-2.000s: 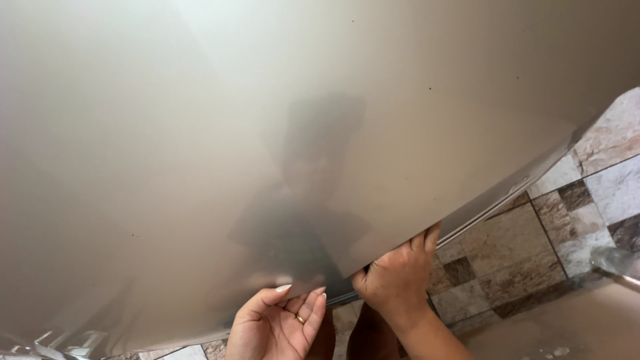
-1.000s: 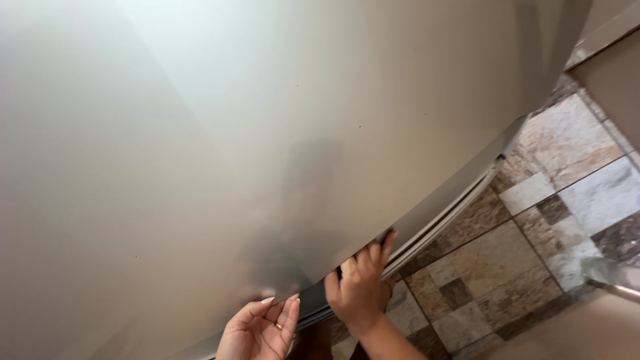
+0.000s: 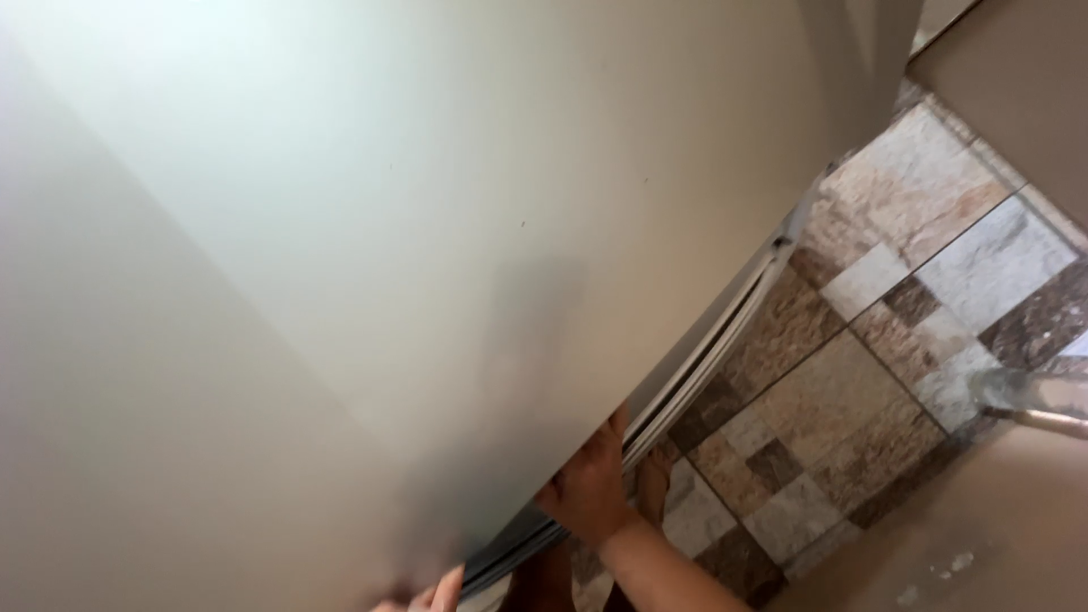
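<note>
A large, smooth, glossy grey door panel [image 3: 510,255], which looks like a refrigerator door, fills most of the view. Along its lower right edge runs a ribbed seal [image 3: 693,374], light grey higher up and dark near the bottom. My right hand [image 3: 591,484] is at this edge, its fingers curled around it and partly hidden by the panel. Further down the edge, at the bottom of the frame, my left hand [image 3: 438,595] shows only a few fingers beside the dark part of the seal; whether they pinch it cannot be seen.
Patterned stone-look floor tiles [image 3: 837,382] lie beyond the door edge at the right. My bare foot [image 3: 653,480] is below the seal. A brownish surface [image 3: 960,527] blurs across the lower right, near a glass-like object with a metallic rim [image 3: 1037,404]. A brown surface [image 3: 1011,93] borders the upper right.
The view has shifted, with more floor and more of the seal showing at the right. My left hand has moved mostly out of the bottom of the frame. My right hand remains at the door edge.
</note>
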